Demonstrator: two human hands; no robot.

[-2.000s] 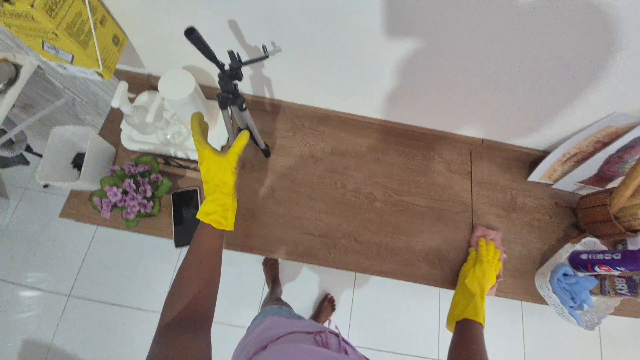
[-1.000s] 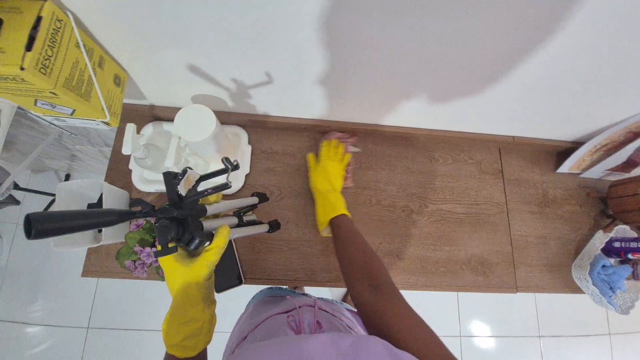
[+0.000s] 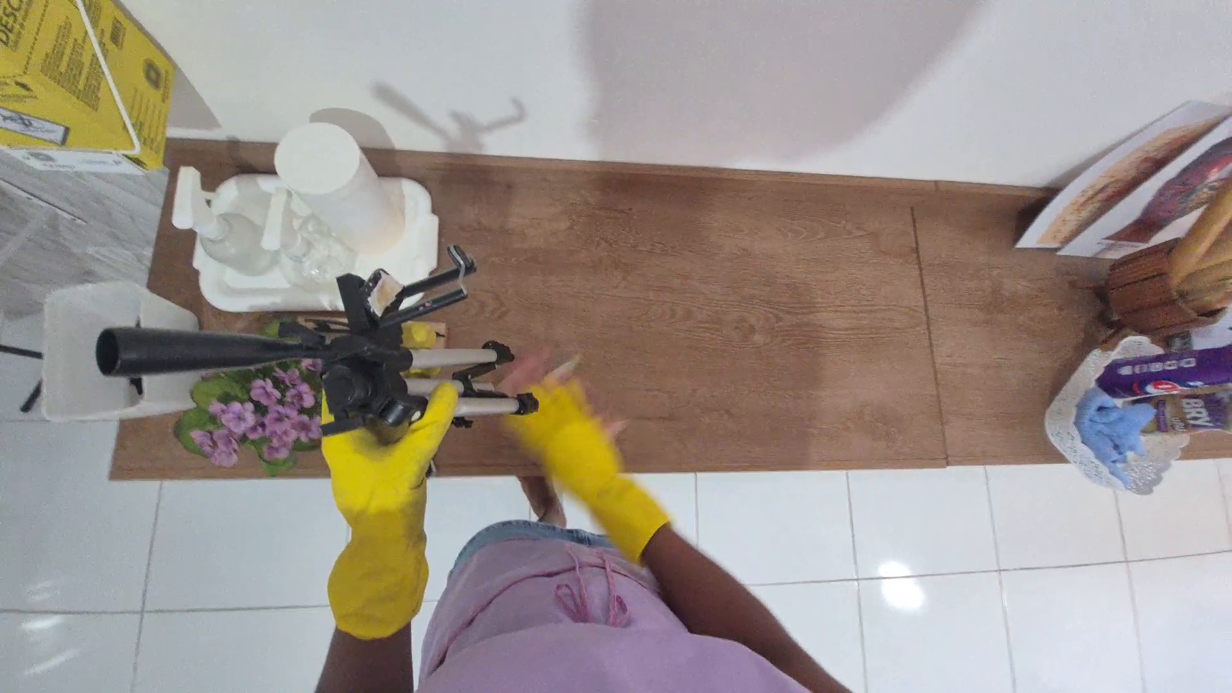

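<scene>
My left hand (image 3: 385, 481), in a yellow rubber glove, grips a black and silver tripod (image 3: 366, 371) by its upper part, its folded legs pointing right over the wooden top (image 3: 731, 318). Blurred by motion, my gloved right hand (image 3: 577, 438) is near the front edge of the wood, just right of the tripod's feet. A pink cloth (image 3: 529, 371) shows at its fingers, pressed under or held by them. Behind the tripod, a white tray (image 3: 414, 221) carries pump bottles (image 3: 236, 241) and a white cylindrical container (image 3: 332, 178).
Pink flowers (image 3: 274, 419) and a white bin (image 3: 87, 356) are at the left, below a yellow box (image 3: 87, 77). On the right are leaning pictures (image 3: 1145, 192), a wooden-slat pot (image 3: 1150, 289) and a lace-edged basket (image 3: 1068, 414) with a blue cloth (image 3: 1112, 433).
The tripod stood on the wood at first; my left hand now has it raised and tilted. My right hand has travelled with the cloth from the far right to the left part of the front edge.
</scene>
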